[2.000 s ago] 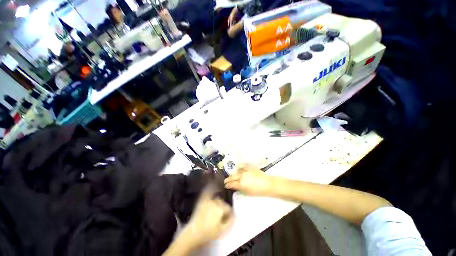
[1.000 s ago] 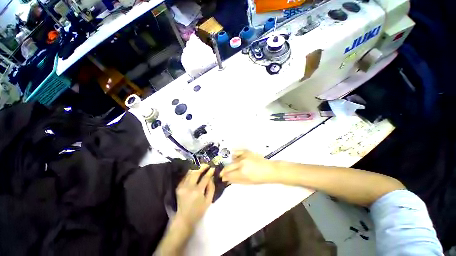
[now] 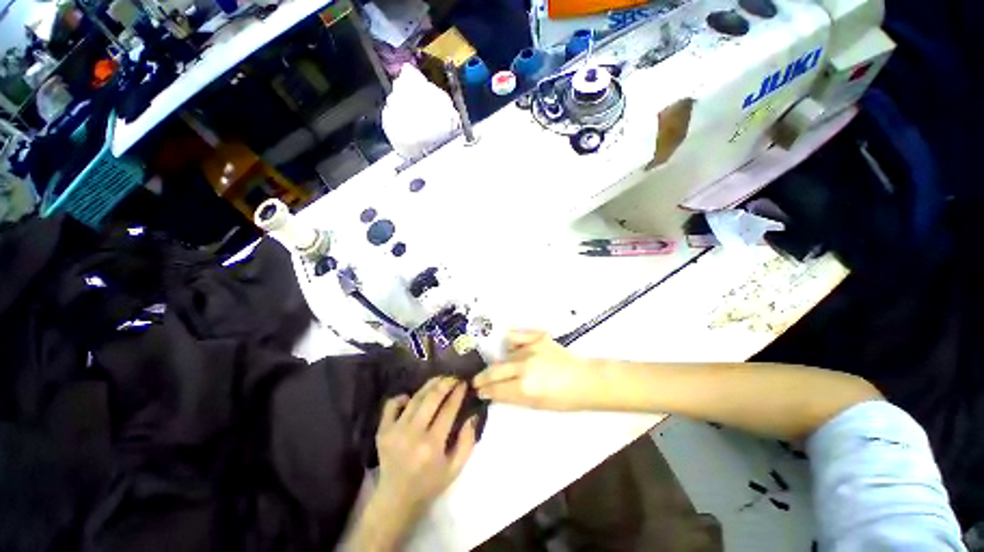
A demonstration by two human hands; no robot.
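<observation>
A dark brown garment piece (image 3: 216, 421) lies heaped at the left, and its edge reaches under the needle area of the white JUKI sewing machine (image 3: 518, 183). My left hand (image 3: 421, 437) lies on the cloth just in front of the presser foot (image 3: 440, 332), fingers bent and pressing it. My right hand (image 3: 534, 372) is right of it, thumb and fingertips pinching the cloth edge close to the foot. The needle tip and the stitched spot are too small to make out.
Pink-red snips (image 3: 628, 248) lie on the bed, with a crumpled white scrap (image 3: 745, 226) to their right. Small blue spools (image 3: 527, 63) and a pale white shape (image 3: 421, 113) stand behind the machine. A teal basket (image 3: 92, 178) is at the far left. Dark scraps (image 3: 769, 491) lie at lower right.
The view has moved closer to the machine since the earliest frame. My left hand has come from lower down onto the cloth by the foot. Since the last frame both hands have shifted only slightly.
</observation>
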